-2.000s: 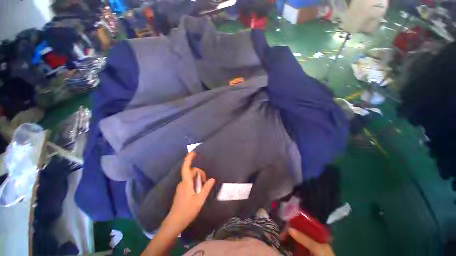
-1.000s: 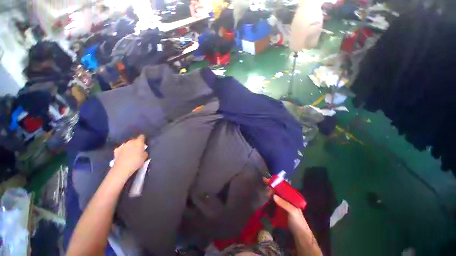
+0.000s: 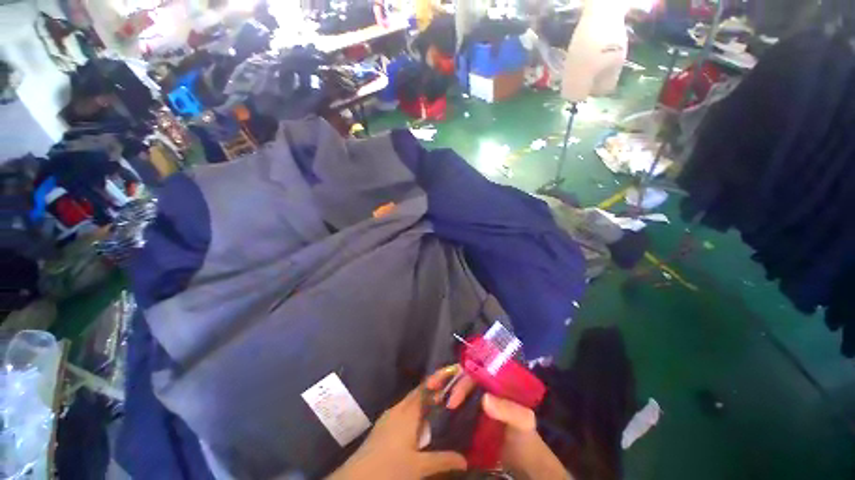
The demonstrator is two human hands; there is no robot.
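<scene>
A grey jacket with navy sleeves [image 3: 309, 272] lies spread in front of me, its collar at the far end and a small orange patch on its chest. A white printed tag [image 3: 336, 409] lies on the grey cloth, left of my hands. My right hand [image 3: 520, 427] holds a red tagging gun [image 3: 506, 367] upright, with a pale comb strip on top and its thin needle pointing left. My left hand [image 3: 403, 433] is beside the gun, its fingers pinching dark grey jacket cloth just below the needle; the exact edge held is partly hidden.
Dark garments [image 3: 778, 169] hang at the right. A dress form [image 3: 594, 52] stands on the green floor [image 3: 694, 375] behind. Clothes are heaped at the far left. A clear plastic bag [image 3: 33, 375] lies at the left edge, and a white scrap [image 3: 641, 423] lies right of my hands.
My left hand has moved right from the jacket's left side to the gun and let the white tag rest on the cloth. The gun has moved slightly left and turned its needle toward that hand.
</scene>
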